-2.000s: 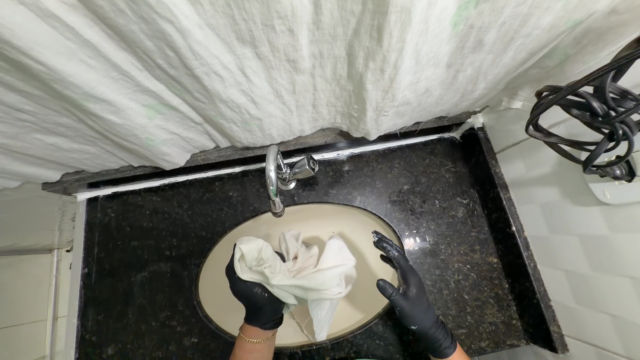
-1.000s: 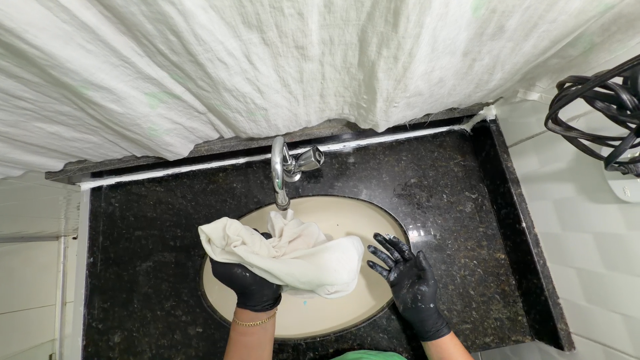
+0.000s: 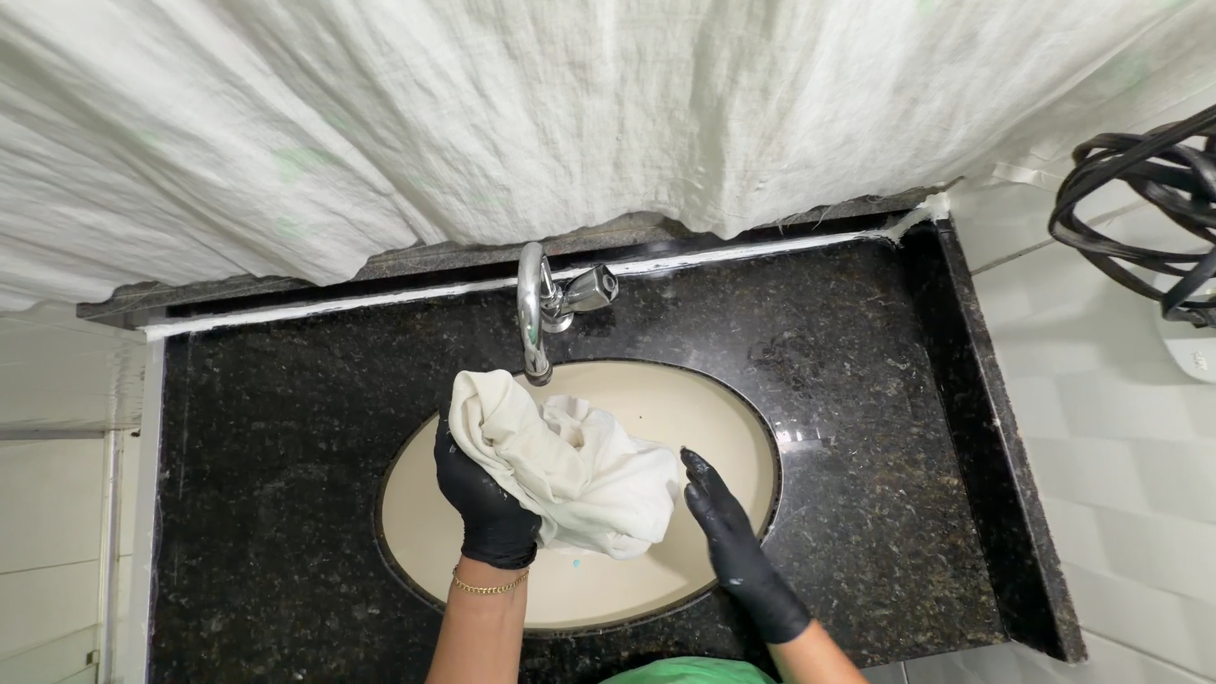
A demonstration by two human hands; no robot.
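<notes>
Over the oval cream sink basin, my left hand in a black glove holds a bunched white cloth. The cloth spreads to the right from my palm; most of the left fingers are hidden behind it. My right hand, also gloved in black with pale smears on the fingers, is beside the cloth's right end, holding nothing, with a small gap between them. A chrome faucet arches just above the cloth's upper edge. No water stream shows at its spout.
Black speckled stone counter surrounds the basin, with a raised stone edge at right. A white curtain hangs along the back. The faucet's knob is right of its spout. Coiled black cable hangs against the tiled wall at upper right.
The cloth in my left hand is more bunched together than a second ago. My right hand, fingers spread a second ago, is now turned edge-on with its fingers closer together.
</notes>
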